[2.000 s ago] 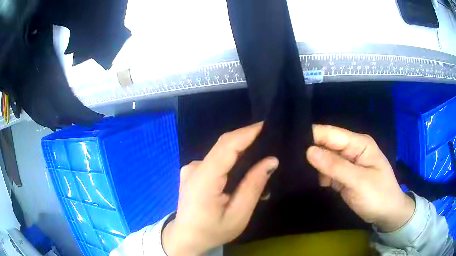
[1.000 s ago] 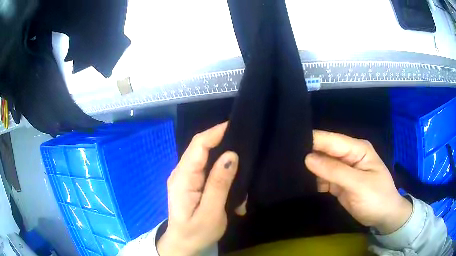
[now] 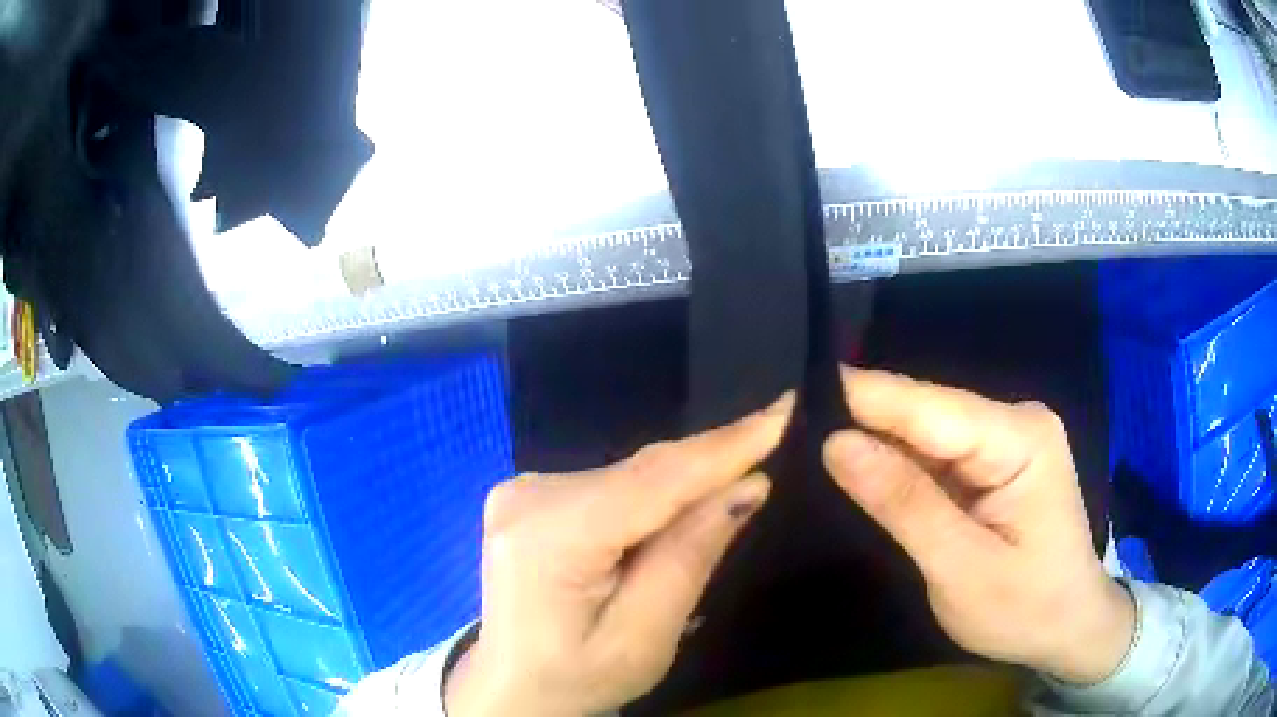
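Note:
A black fabric strip runs from the top of the view down over the table's front edge and hangs between my hands. My left hand holds the strip's left side between thumb and fingers. My right hand pinches its right edge. The hands are close together just in front of the table edge. The lower end of the strip is lost against the dark area below.
A pale ruler band lines the table's front edge. Black cut pieces lie at the left and hang over the edge. Blue crates stand below at left and right. A dark rectangle shows top right.
My left hand first moved left, opening the strip wider, and has now come back right, close to my right hand. The strip is gathered narrower between the hands.

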